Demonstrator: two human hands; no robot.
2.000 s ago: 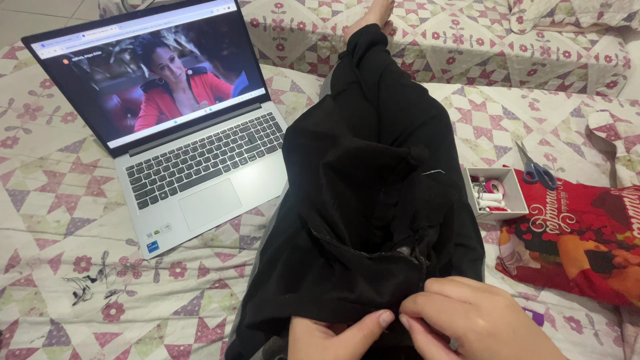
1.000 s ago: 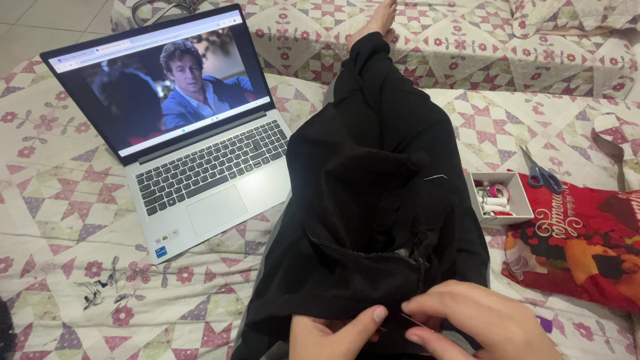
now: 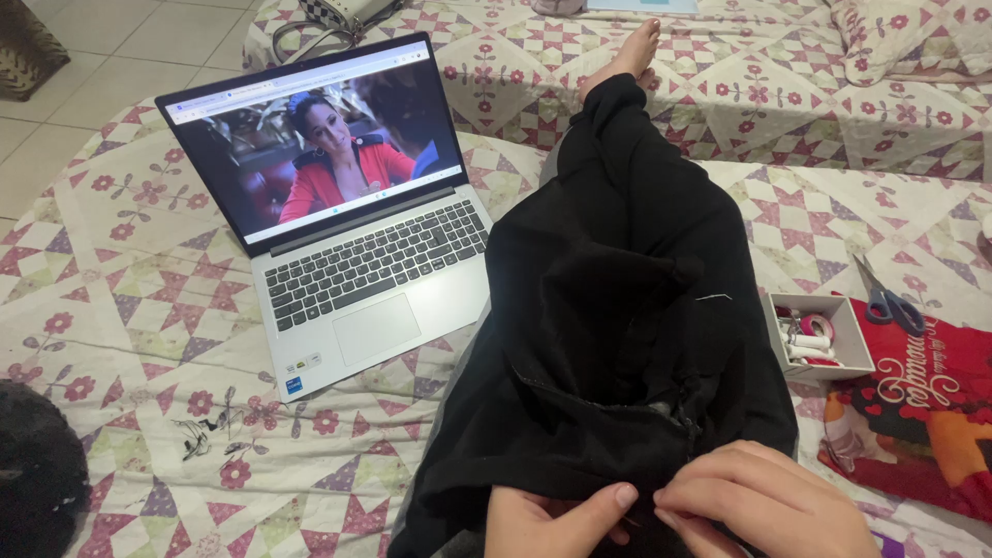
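Across my lap lies a black fabric garment [image 3: 612, 333], with an opening and a seam edge near its lower part. My left hand [image 3: 558, 519] grips the garment's lower edge, thumb on top and fingers partly under the cloth. Close beside it on the right, my right hand [image 3: 759, 496] has thumb and forefinger pinched together at the same edge; whether a needle or thread is between them cannot be made out. A short white thread [image 3: 714, 296] rests on the black cloth farther up.
An open laptop [image 3: 376, 329] stands at left on the patterned bedspread, near black thread scraps [image 3: 195, 439]. On the right are a white box [image 3: 862, 341] holding thread spools, scissors [image 3: 883, 301] and a red printed cloth [image 3: 922, 403]. A dark round object [image 3: 39, 473] sits lower left.
My right hand's fingers, a little apart from the cloth edge with a thin thing between them a second ago, are now closer to my left thumb. The laptop's picture has changed.
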